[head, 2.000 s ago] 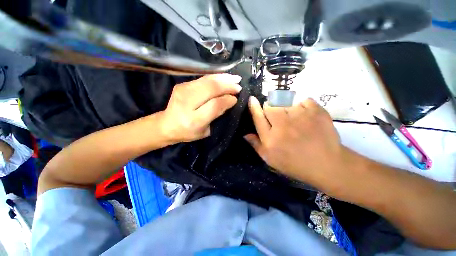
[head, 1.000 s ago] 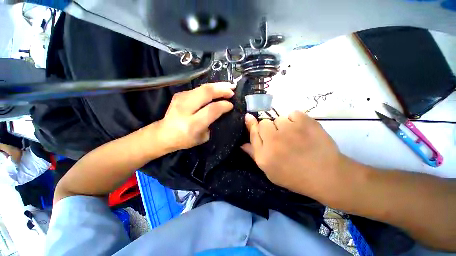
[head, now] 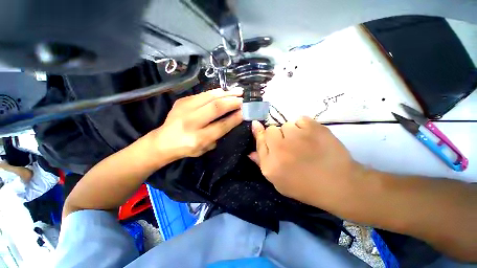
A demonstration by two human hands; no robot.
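Observation:
A black garment (head: 230, 178) with tiny light dots lies from the machine down to my lap, with a large black heap to the left. My left hand (head: 196, 123) lies on the cloth beside the needle area, fingertips together at its edge. My right hand (head: 298, 154) pinches the cloth edge just below the tension assembly (head: 254, 78). The needle and presser foot are mostly hidden behind the tension assembly and my left fingertips. The sewing machine head (head: 104, 31) looms over the upper left.
Thread snips (head: 431, 137) with pink and blue handles lie at the right, below a black phone-like rectangle (head: 423, 63). Below the table are a blue crate (head: 170, 212) and a red container (head: 135, 203). Another person's arm (head: 18, 170) shows at the far left.
The view has shifted, so the machine head and tension assembly appear further left. Both hands stay on the cloth; my left fingers now reach in behind the tension assembly's grey knob.

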